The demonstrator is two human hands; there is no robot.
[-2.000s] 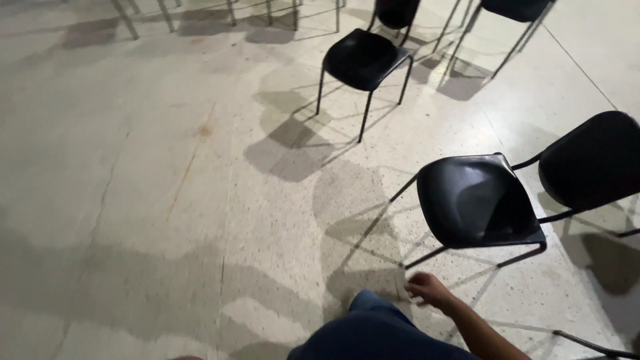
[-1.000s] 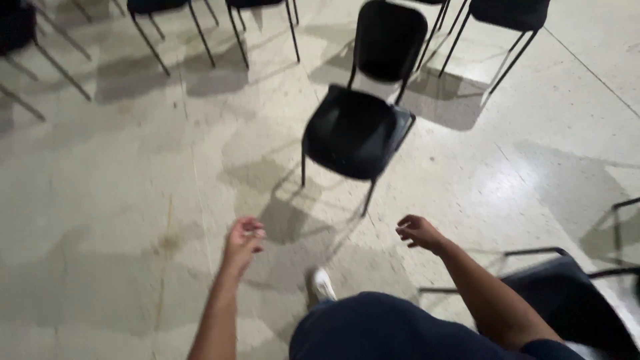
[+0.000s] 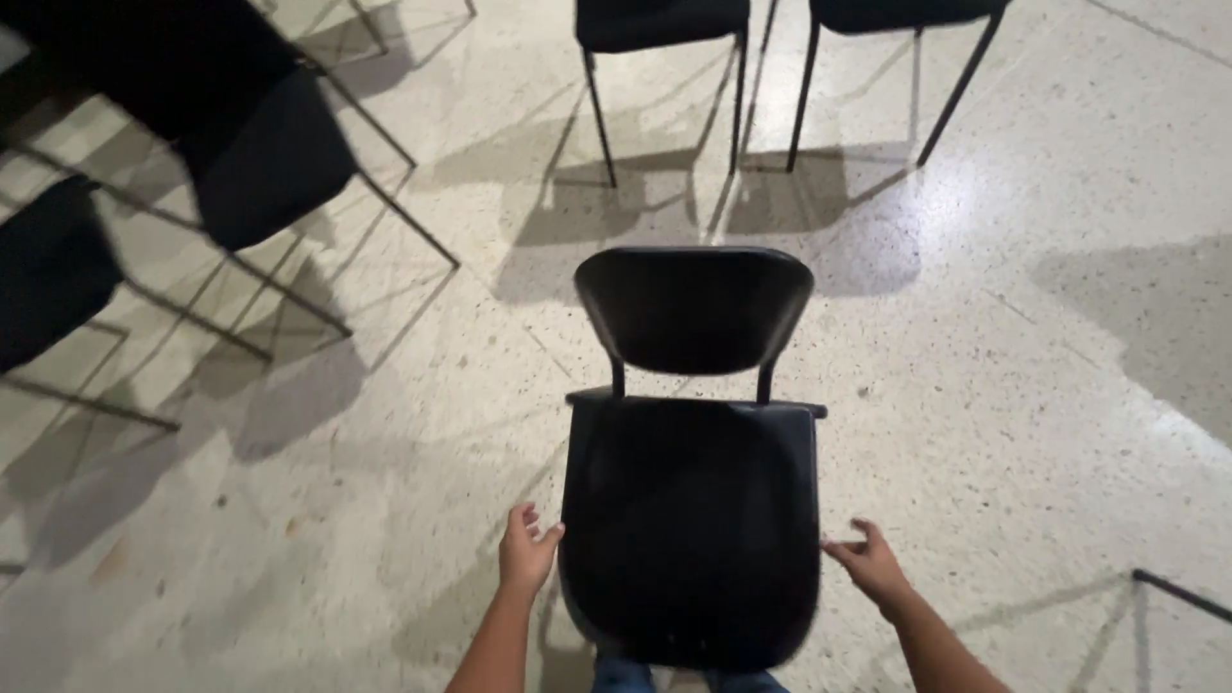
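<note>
A black chair stands upright in the middle of the head view, its seat toward me and its backrest on the far side. Beside the seat's left edge is my left hand, fingers apart and thumb at the edge. My right hand is at the right edge, fingers parted and slightly curled, with the fingertips close to the seat. Whether either hand touches the seat, I cannot tell. Neither hand is closed around anything. My legs in blue jeans show just below the seat's front edge.
Two black chairs stand at the top. More black chairs fill the upper left. A dark chair leg reaches in at the lower right. The speckled pale floor carries shadows.
The view has shifted a lot. A single chair that stood ahead of my hands one second ago is now between them, close to my legs. Both hands have come beside its seat.
</note>
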